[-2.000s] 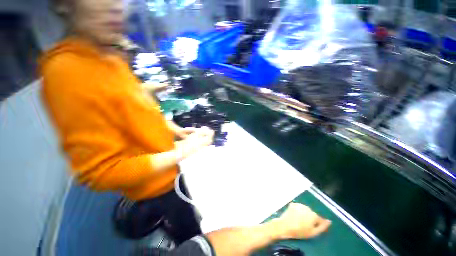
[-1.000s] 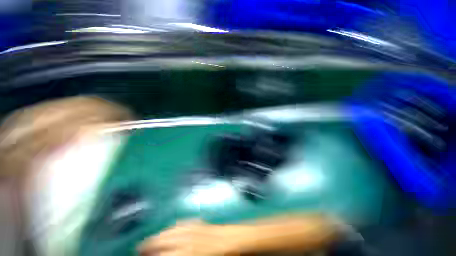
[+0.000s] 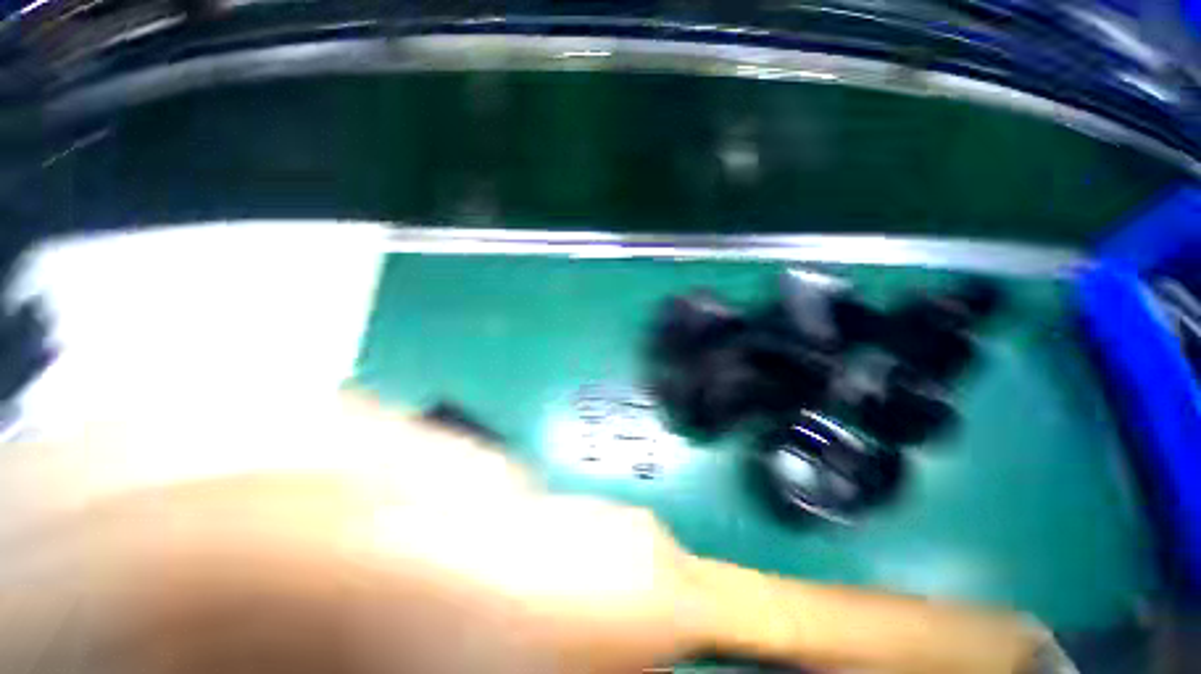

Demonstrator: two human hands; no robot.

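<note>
A pile of glossy black shells [image 3: 817, 362] lies on the green mat, right of centre and blurred. Small spoked rings or discs [image 3: 619, 435] lie left of the pile in a bright glare. My right hand [image 3: 580, 546] comes in from the lower right over the mat's front; its fingers blur into a large skin-toned shape. That shape, which looks like my left hand [image 3: 224, 566], is very close to the camera at the lower left. What either hand holds is hidden. A small dark part [image 3: 458, 424] shows just behind the hands.
A white sheet [image 3: 211, 316] covers the bench at left, with a dark object [image 3: 24, 349] at its left edge. A blue bin [image 3: 1146, 395] stands at the right. Behind the metal edge strip [image 3: 738, 246] runs a dark green belt [image 3: 566, 145] with a rail beyond.
The view has swung from the person in orange at left to the bench in front. Compared with one second ago, my hands cover more of the lower left, and the blue bin sits nearer the right edge.
</note>
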